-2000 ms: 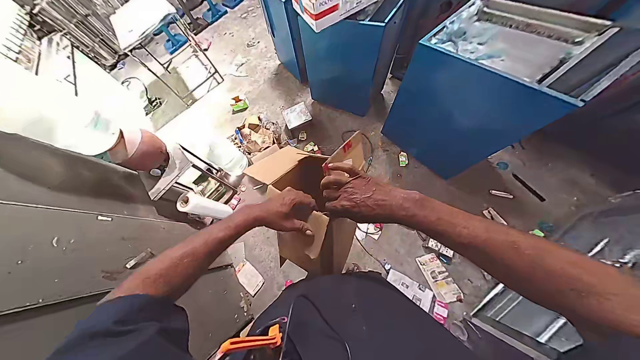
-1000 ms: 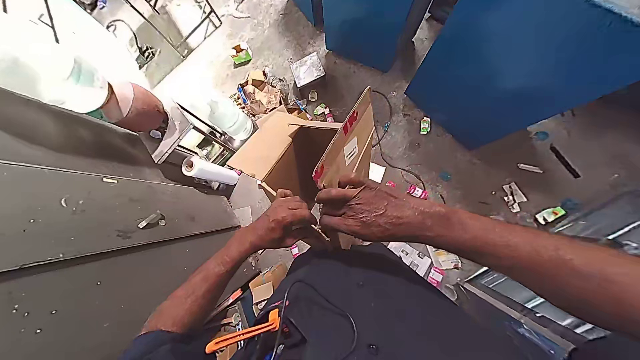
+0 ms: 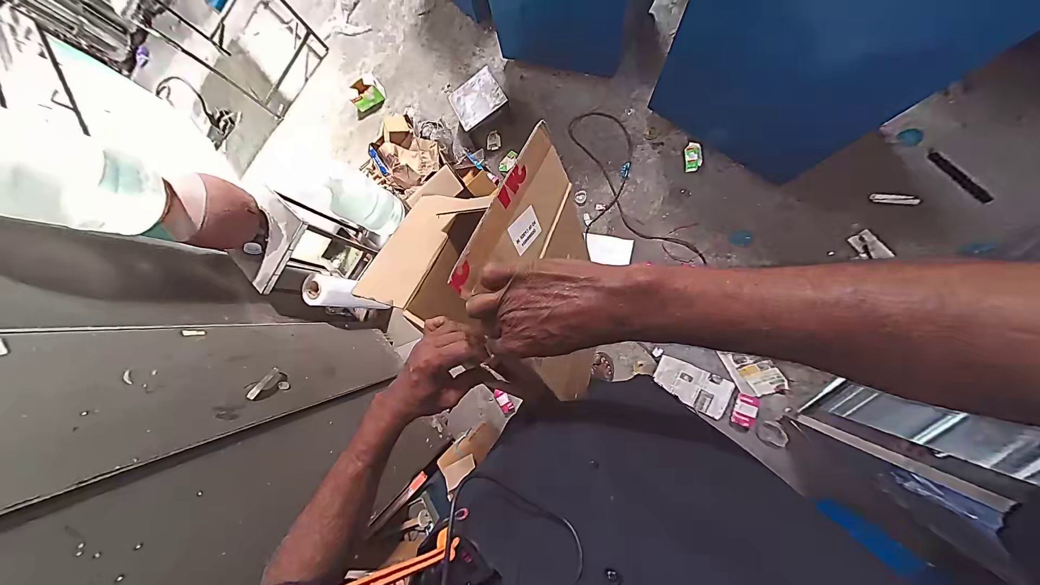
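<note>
A cardboard box (image 3: 422, 252) stands in front of me, its top open and its flaps raised. One side or flap with red print and a white label faces up toward the right. My right hand (image 3: 544, 313) grips the lower edge of that printed cardboard, fingers curled. Close beside it, my left hand (image 3: 443, 361) pinches the box's near edge, the fingertips almost meeting the right hand's. What lies between the fingertips is hidden. An orange-handled tool (image 3: 406, 565) is at my waist, below my left hand.
Blue cabinets (image 3: 731, 81) stand ahead. A grey metal panel surface (image 3: 162, 390) fills the left, with a white roll (image 3: 333, 290) beyond its edge. A black cable (image 3: 621, 162), newspaper (image 3: 695, 386) and small cartons lie on the floor. A metal-framed panel (image 3: 934, 431) is at the right.
The printed cardboard now stands raised and faces more toward me than two seconds ago. Both hands remain on the box, close together. The view has moved nearer and turned.
</note>
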